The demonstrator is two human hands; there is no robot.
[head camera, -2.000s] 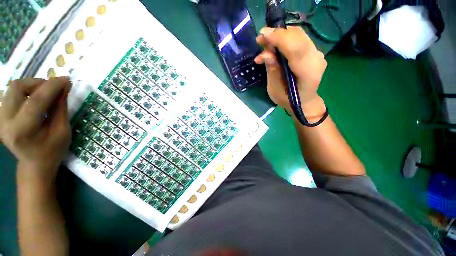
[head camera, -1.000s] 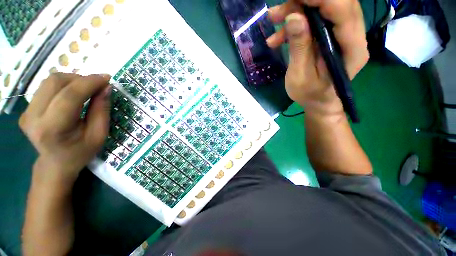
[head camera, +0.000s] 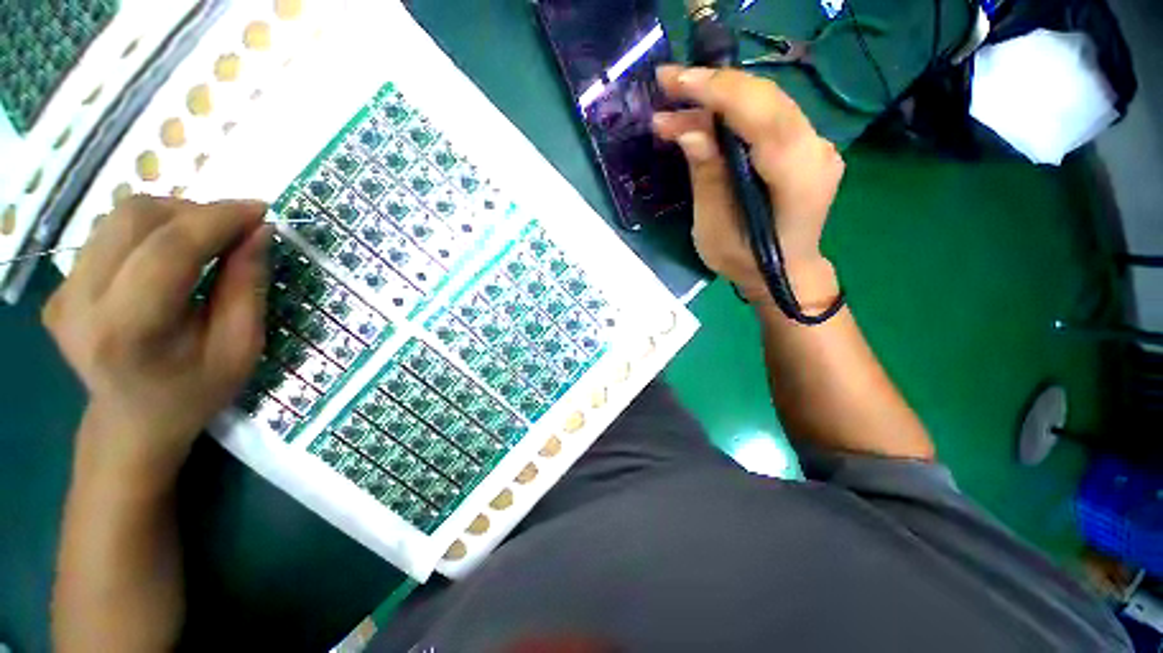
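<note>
Green PCB panels (head camera: pixel 421 434) lie in four blocks on a white tray (head camera: pixel 338 58) with tan rounded holes along its edges. My left hand (head camera: pixel 166 306) is over the left block, thumb and fingertips pinching thin solder wire (head camera: pixel 291 222); its short end points over the panels and a fine strand trails to the left. My right hand (head camera: pixel 772 172) holds the black soldering iron (head camera: pixel 753 204) above the phone's right side, off the panels. The iron's brass-coloured collar is at the top edge of the picture, and its tip is cut off.
A dark smartphone (head camera: pixel 625 128) lies beside the tray. Pliers or cutters (head camera: pixel 784 54) lie beyond my right hand. A crumpled white thing (head camera: pixel 1048 96) sits in a dark holder at upper right. A second tray with a green panel (head camera: pixel 49 51) is at upper left. A blue object (head camera: pixel 1122 513) is at far right.
Since one second ago, my right hand has moved left and away from my body, and the iron now points to the top edge. My left hand has shifted slightly left.
</note>
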